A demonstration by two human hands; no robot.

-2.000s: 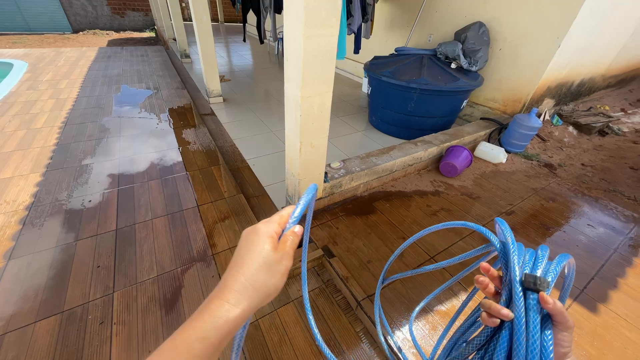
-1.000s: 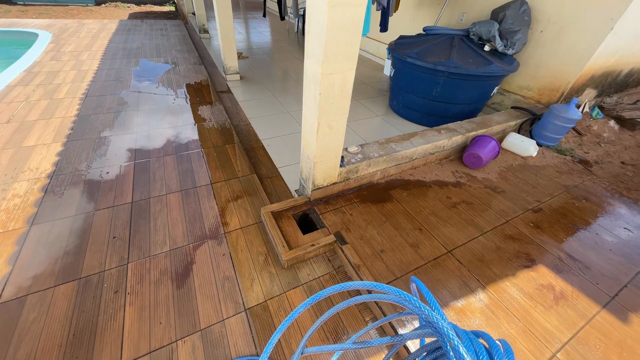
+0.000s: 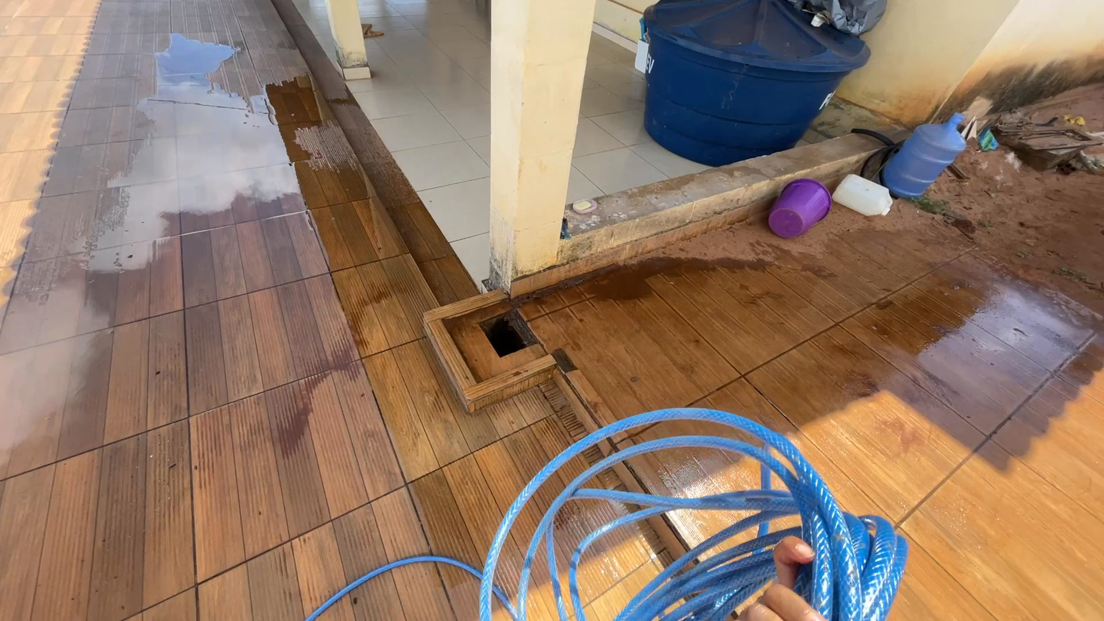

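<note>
A coiled blue braided garden hose (image 3: 849, 552) fills the lower right of the head view. My right hand (image 3: 783, 582) grips the coil from below, its fingers curled around the strands at the bottom edge; the rest of that hand is hidden. One length of hose runs off to the left, out of the bottom of the view. My left hand is out of view. Beyond the coil, a square raised frame (image 3: 511, 379) on the tiles surrounds a dark drain hole (image 3: 507, 336), at the foot of a cream pillar (image 3: 536, 147).
Wet wood-look tiles (image 3: 259, 345) hold a puddle (image 3: 203, 147) at the left. A low curb (image 3: 690, 200) borders the porch. Behind it stands a large blue water tank (image 3: 742, 86). A purple bucket (image 3: 799, 208), a white jug (image 3: 862, 196) and a blue water bottle (image 3: 925, 157) lie beside the curb.
My left hand held a length of hose two seconds ago and has since left the view. The coil is now lower in the view, with the drain frame visible beyond it.
</note>
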